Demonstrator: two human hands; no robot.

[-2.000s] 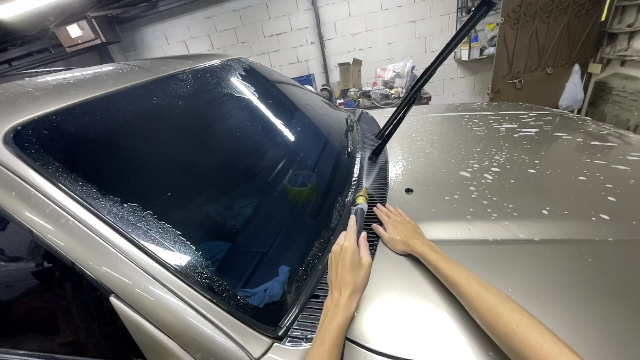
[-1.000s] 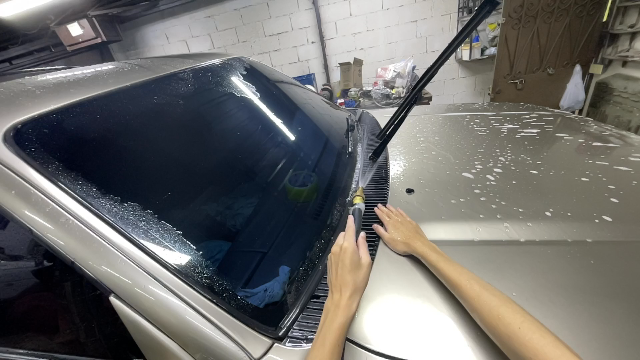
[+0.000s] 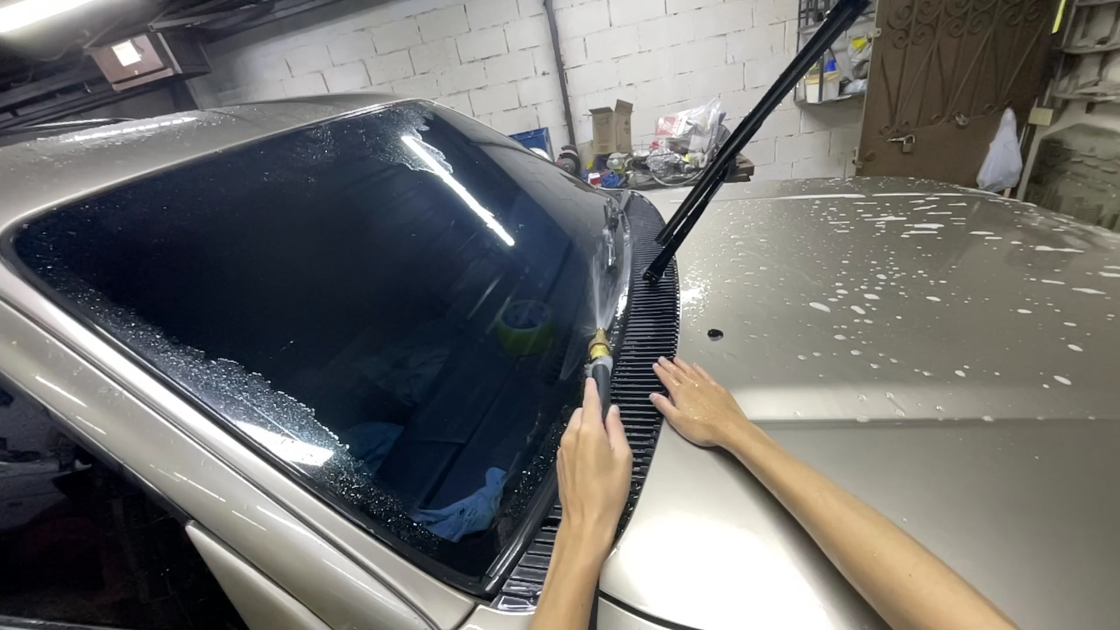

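Note:
My left hand (image 3: 595, 459) grips a black-handled spray nozzle (image 3: 599, 347) with a brass tip, over the lower edge of the dark windshield (image 3: 350, 262). Water sprays from the tip toward the far end of the glass. On the edge of the beige car hood (image 3: 840, 350) my right hand (image 3: 698, 404) lies flat with its fingers spread, the fingertips at the black cowl grille (image 3: 646, 324). It holds nothing. Beyond both hands, a black wiper arm (image 3: 744, 140) stands raised from the cowl. Beaded water covers parts of the glass and hood.
Along the white block wall (image 3: 420, 61) sit a cardboard box (image 3: 611, 128) and plastic-wrapped items (image 3: 687, 136). A brown metal door (image 3: 954, 87) is at the back right, with a white plastic bag (image 3: 1000, 153) hanging near it. The car's roof (image 3: 219, 131) rises at the left.
The spray nozzle in my left hand has tilted slightly, and its tip now sits a little farther left, over the glass edge. My right hand has stayed on the hood.

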